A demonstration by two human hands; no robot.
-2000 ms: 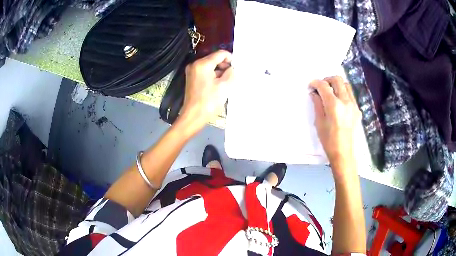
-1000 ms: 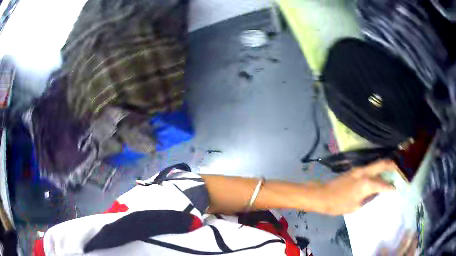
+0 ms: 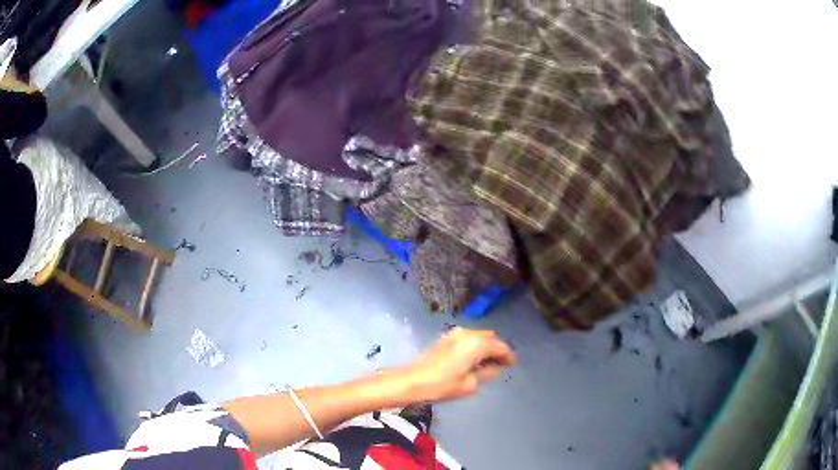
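The brown plaid garment (image 3: 570, 156) hangs over a heap ahead of me. Beside it on the left lies a tweed plaid jacket with its dark purple lining (image 3: 340, 83) turned up. My left hand (image 3: 473, 363) is in the air over the floor, just in front of the heap, not touching it. Its fingers are loosely curled with a gap at the thumb, and nothing shows in it. A small skin-coloured patch at the bottom edge may be part of my right hand (image 3: 663, 464); it is nearly all cut off. The paper and the black bag are out of view.
Blue bins (image 3: 487, 298) show under the heap. A wooden stool (image 3: 115, 271) with a partly visible person in pale clothing stands at left, near a table (image 3: 83, 37). A white table (image 3: 772, 220) is at right, and a green-edged table (image 3: 790, 404) at lower right. Scraps litter the floor.
My view has swung left from the table to the garment heap. My left hand has left the paper it was on, and the paper and bag have gone out of view.
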